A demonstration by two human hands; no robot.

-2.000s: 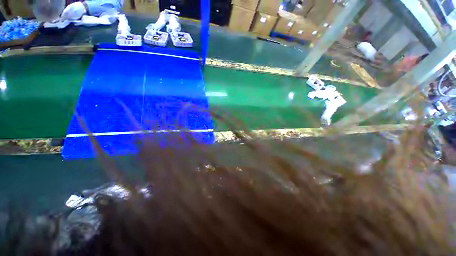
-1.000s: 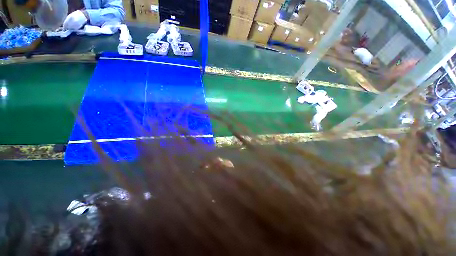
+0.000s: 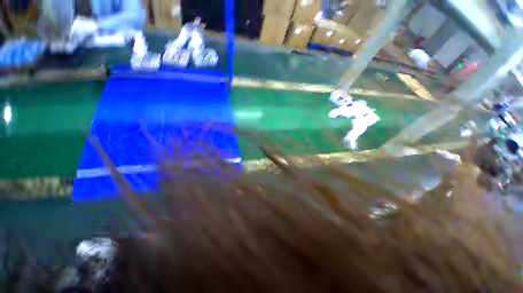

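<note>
The frame is blurred, and brown hair covers the lower middle and right. Neither of my hands can be made out. A blurred white and shiny bundle (image 3: 96,248) lies on the dark green bench at the lower left, partly behind the hair. The blue board (image 3: 166,120) lies across the green conveyor belt (image 3: 46,114). A white unit with a bundled cord (image 3: 360,117) lies on the belt to the right of the board. Several white units with bundled cords (image 3: 191,48) stand on the far bench behind the board.
A person in light blue (image 3: 120,17) is at the far left bench, near a heap of blue parts (image 3: 22,52). A blue vertical strap (image 3: 229,43) hangs at the board's far edge. Pale frame posts (image 3: 421,123) cross the right side. Brown cartons (image 3: 301,26) stand behind.
The white unit on the belt has shifted left, towards the board. The view has tilted so the board and belt sit slightly lower. The picture is more blurred.
</note>
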